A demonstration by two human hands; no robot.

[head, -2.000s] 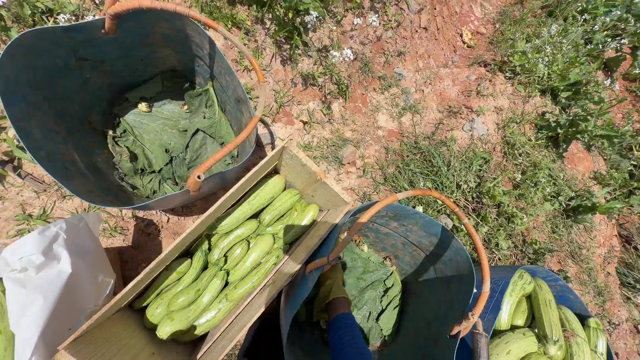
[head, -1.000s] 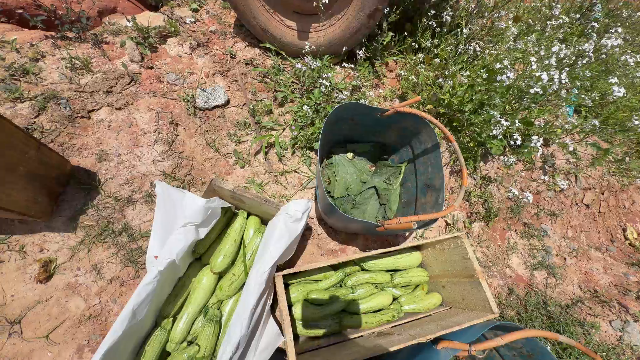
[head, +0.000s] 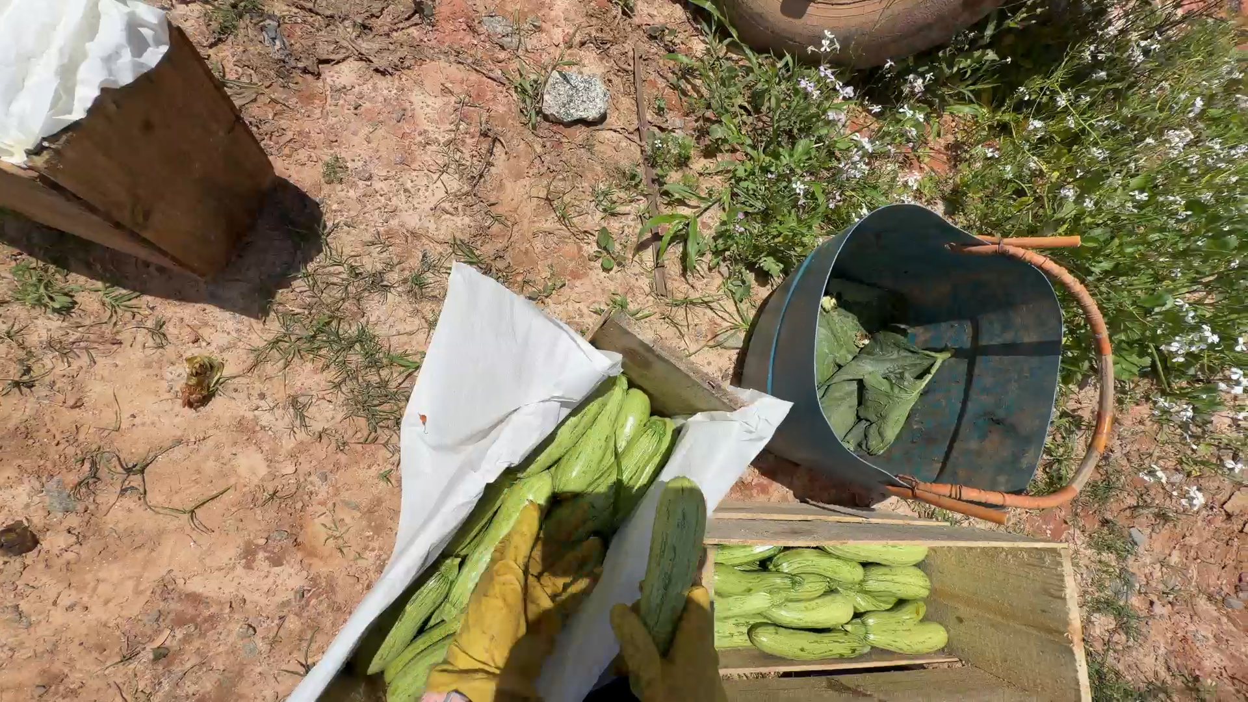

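Observation:
My left hand (head: 507, 604), in a yellow glove, reaches onto the pale green zucchini (head: 590, 458) in a wooden crate (head: 663, 370) lined with white paper (head: 497, 375). Shadow hides its fingers, and whether it grips one of them cannot be told. My right hand (head: 668, 648), gloved too, holds a darker green zucchini (head: 675, 551) upright over the right-hand flap of the paper. Just right of it, a second wooden crate (head: 1009, 604) has more zucchini (head: 814, 612) lying in rows.
A dark bucket (head: 1009, 390) with an orange-wrapped handle and large green leaves (head: 882, 385) inside stands behind the second crate. A paper-topped wooden crate (head: 175, 156) is at upper left. A tire (head: 858, 24), a stone (head: 575, 97) and flowering weeds (head: 1150, 166) lie beyond.
Two seconds ago a gloved hand was inside a bucket of leaves. One second ago no hand showed. Now both hands are at the paper-lined crate, the right holding a zucchini. The view has swung left.

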